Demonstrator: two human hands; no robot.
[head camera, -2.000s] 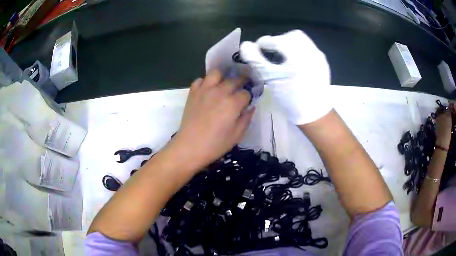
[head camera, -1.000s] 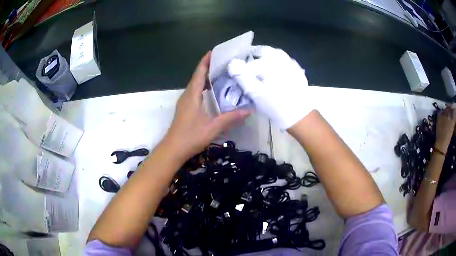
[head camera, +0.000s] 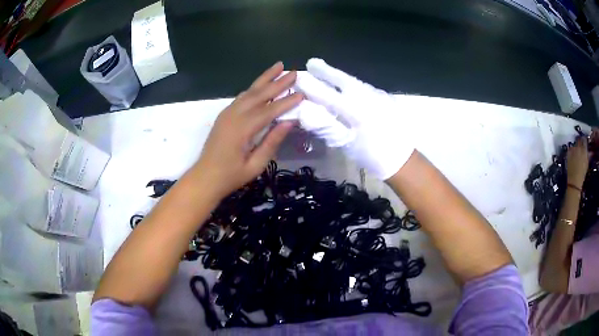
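A white retail carton is between my two hands at the belt's near edge. It is mostly hidden by my fingers, and its tall flap no longer stands up. My bare left hand holds the carton's left side with spread fingers. My white-gloved right hand presses on its top and right side. The carton's contents are hidden. A large tangled pile of black USB cables lies on the white table just below my hands.
On the dark belt, a bagged device and a white carton stand at left, another carton at right. Open cartons overlap at far left. Another person's arm and cables are at right.
The carton flap has come down, and the round device inside is no longer visible. My left fingers have moved over the carton. The bagged device and cartons on the belt have moved right.
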